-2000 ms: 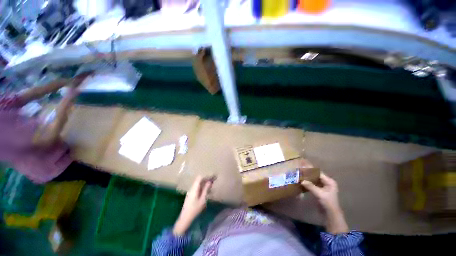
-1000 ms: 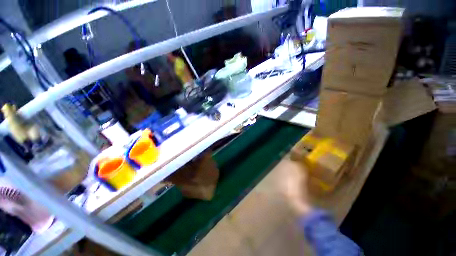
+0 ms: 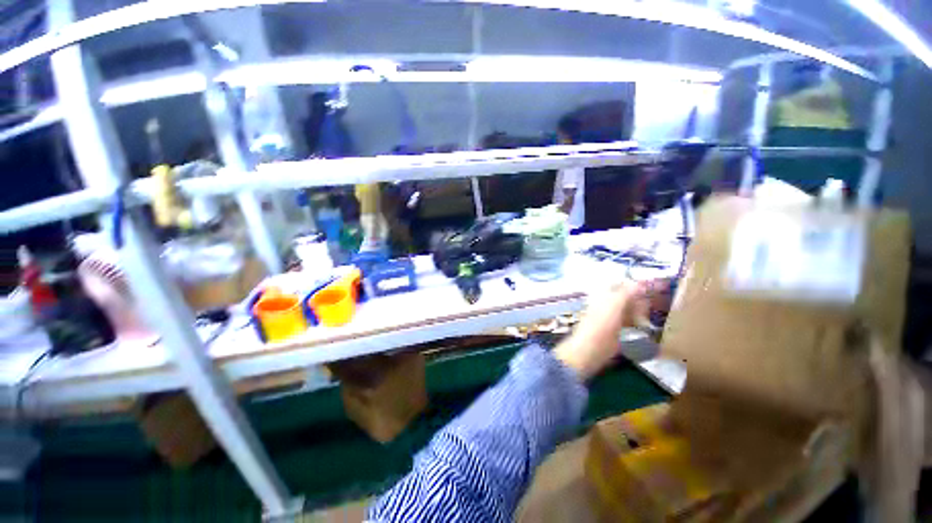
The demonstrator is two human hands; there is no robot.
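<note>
My left hand (image 3: 605,329), in a blue-and-white striped sleeve, reaches up beside the left side of a large brown carton (image 3: 787,337). The hand is blurred; I cannot tell whether its fingers touch the carton or hold anything. The large carton stands at the right, with a blurred white sheet or label (image 3: 795,255) near its top. Small brown cartons with yellow tape (image 3: 654,460) sit low in front of it. My right hand is not in view.
A white shelf (image 3: 409,327) crosses the view, holding orange-blue cups (image 3: 333,303), a clear jar (image 3: 544,252), a black bundle (image 3: 475,245) and a pink fan (image 3: 107,291). A slanted white post (image 3: 194,378) stands left. Below runs the dark green belt (image 3: 470,398).
The view has swung right and up from the small labelled carton on the bench to the large cartons. The large carton now appears closer, and my left arm has come into view; my right hand has left it.
</note>
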